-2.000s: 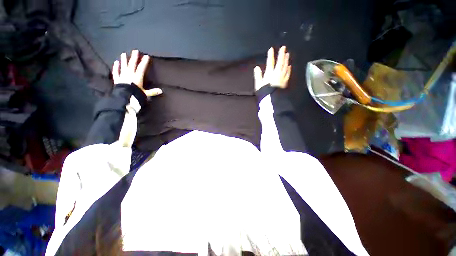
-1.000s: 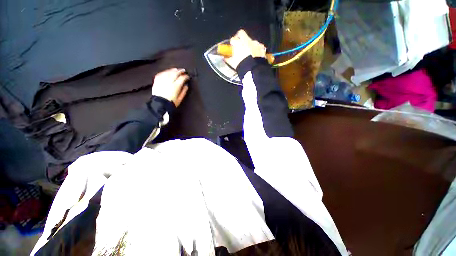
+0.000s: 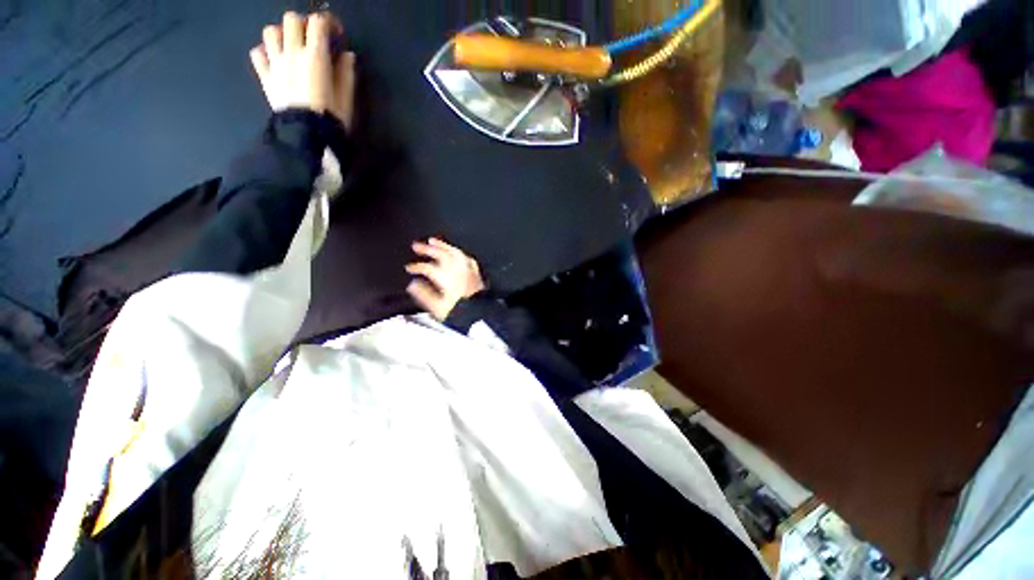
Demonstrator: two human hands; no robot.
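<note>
The dark brown-black garment (image 3: 363, 255) lies on the dark table cover (image 3: 79, 102), partly hidden under my left arm. My left hand (image 3: 304, 70) lies palm down at its far edge, fingers spread. My right hand (image 3: 443, 278) is at the garment's near right edge, close to my body, fingers slightly bent; whether it pinches the cloth I cannot tell. The steam iron (image 3: 516, 91) with its orange-brown handle stands on the cover at the upper right, apart from both hands.
The blue and yellow hoses (image 3: 663, 43) run from the iron to the upper right over the worn yellow-brown pad (image 3: 671, 119). A brown surface (image 3: 816, 295) is at the right. A pink bundle (image 3: 924, 113) and plastic bottles (image 3: 760, 122) lie beyond it.
My right hand has let go of the iron and moved down to the garment's near edge. My left hand has moved up and left to the far edge. The view has shifted.
</note>
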